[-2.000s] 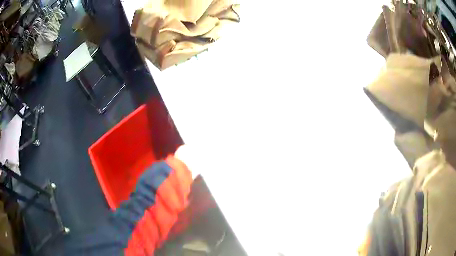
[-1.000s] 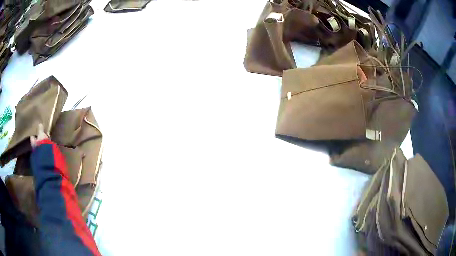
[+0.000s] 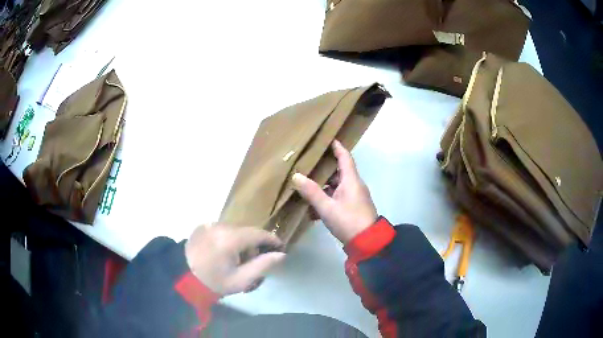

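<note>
A tan-brown bag piece [image 3: 271,155] lies slanted on the white table in front of me, its long opening towards the right. A small pale gold tab shows on its panel. My right hand [image 3: 344,198] is at the opening, thumb on the near edge and fingers partly inside, gripping the edge. My left hand [image 3: 231,257] is at the lower end of the piece, slightly blurred, fingers bent; whether it grips the piece is hard to tell.
A thick stack of bag pieces [image 3: 535,145] stands at the right, with an orange air gun [image 3: 463,244] beside it. More pieces [image 3: 82,145] lie on the table [image 3: 185,86] at the left. Partly made bags [image 3: 423,26] lie at the top right.
A bag piece now lies in the middle with both hands at it. One second ago a hand held a piece at the far left. The view has shifted, and the orange gun now shows.
</note>
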